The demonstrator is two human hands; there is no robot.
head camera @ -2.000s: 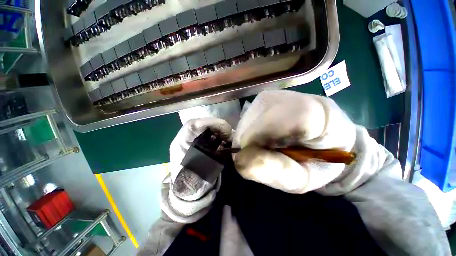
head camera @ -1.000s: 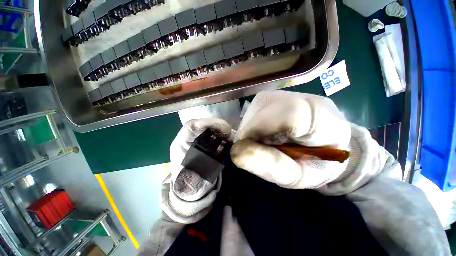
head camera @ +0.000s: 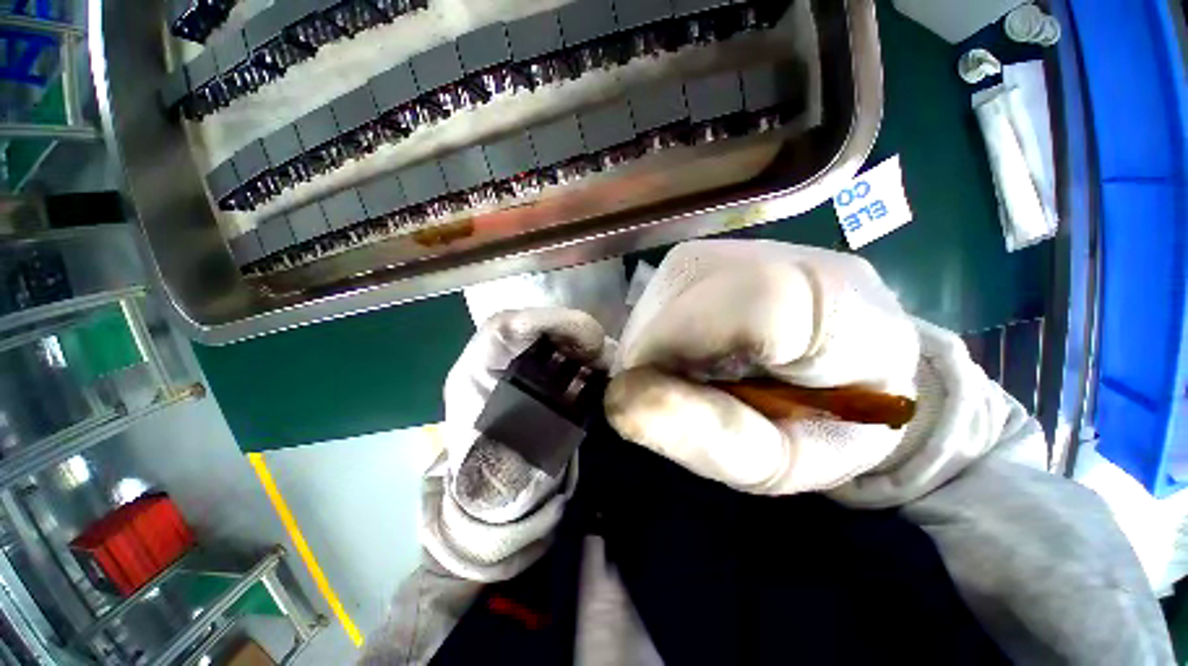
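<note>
My left hand [head camera: 502, 481], in a white knit glove, holds a dark grey block [head camera: 532, 423] between its fingers. The block's flat face is toward me, and its open side with dark parts and shiny terminals is at the top right. My right hand [head camera: 769, 358], also gloved and with stained fingertips, grips a slim amber-brown tool [head camera: 834, 402]. The tool's handle sticks out toward the wrist; its tip is hidden at the fingers. My right fingertips are close beside the block's terminal side; I cannot tell if they touch.
A steel tray [head camera: 456, 284] with rows of grey blocks [head camera: 472, 172] lies just beyond my hands. A printed label [head camera: 870, 204], a pale packet [head camera: 1016, 169] and small round pieces are on the green mat [head camera: 326, 390]. A blue bin [head camera: 1146, 247] is at right; racks stand left.
Two seconds ago the tool's thin dark tip showed at the block's terminals; now it is hidden. My right hand has shifted slightly. My left hand and the block are almost unmoved.
</note>
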